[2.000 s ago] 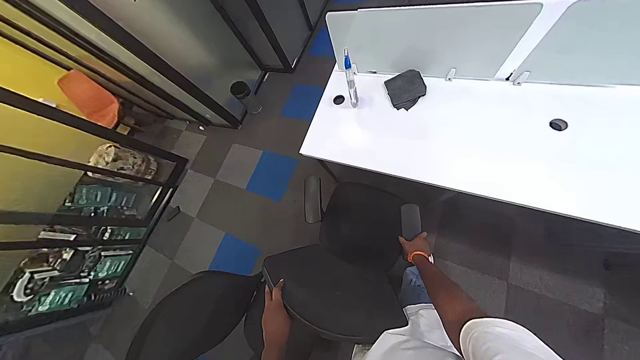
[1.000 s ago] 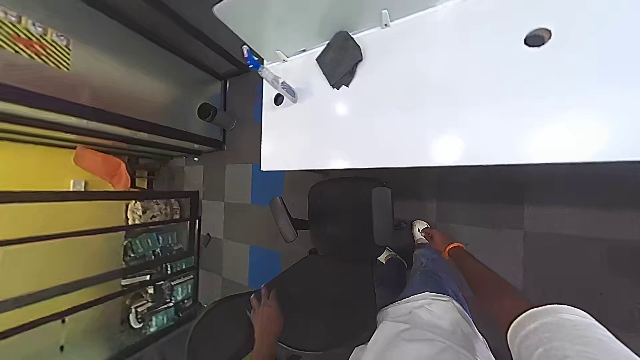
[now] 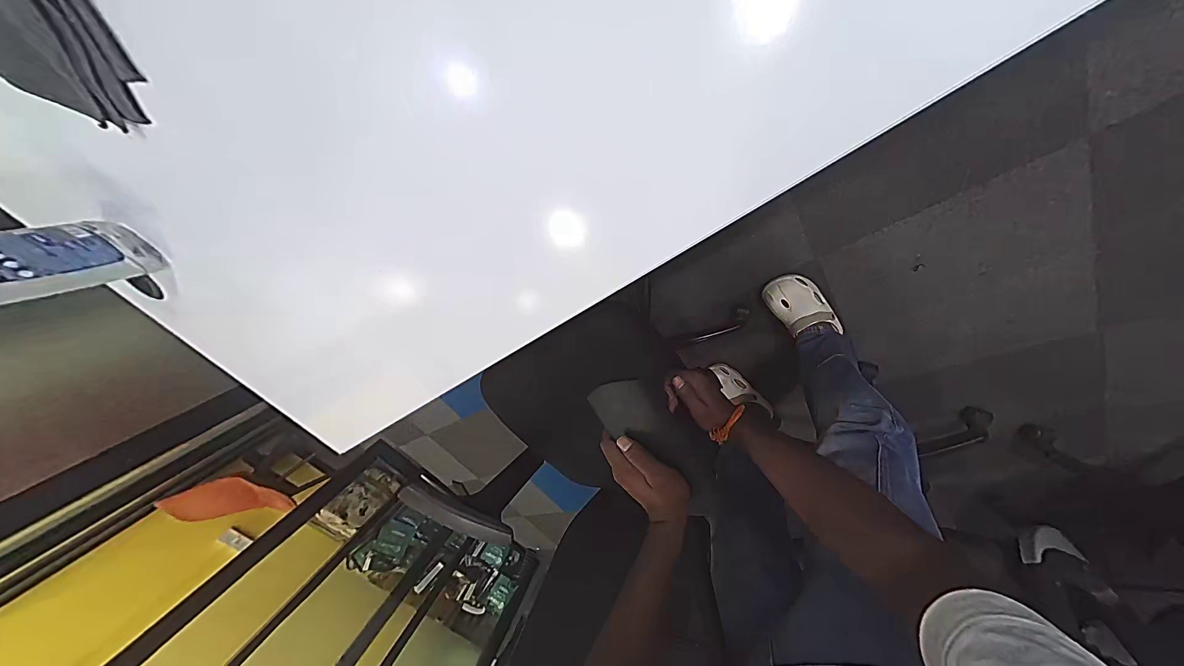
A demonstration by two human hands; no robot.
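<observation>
A black office chair (image 3: 555, 361) stands partly under the edge of the white desk (image 3: 462, 203). My left hand (image 3: 652, 476) rests with its fingers and thumb on the chair's dark grey part, perhaps an armrest pad (image 3: 620, 407). Close by, to the upper right, is my right hand (image 3: 698, 402), with an orange band at its wrist; its fingers are curled at the same dark part, and whether they grip it is hard to tell. On the desk lie a folded dark grey cloth (image 3: 69, 60) and a clear bottle with a blue label (image 3: 74, 252), both cut by the left frame edge.
My shoes (image 3: 803, 303) are on the dark carpet tiles below the desk edge. Black chair-base legs (image 3: 957, 433) extend over the floor at the right. At the lower left are a black-framed glass partition (image 3: 268, 564) and an orange chair (image 3: 225, 498).
Both hands have come close together at the chair; before, they were apart, the left on a seat or backrest edge. The view has turned and moved closer to the desk.
</observation>
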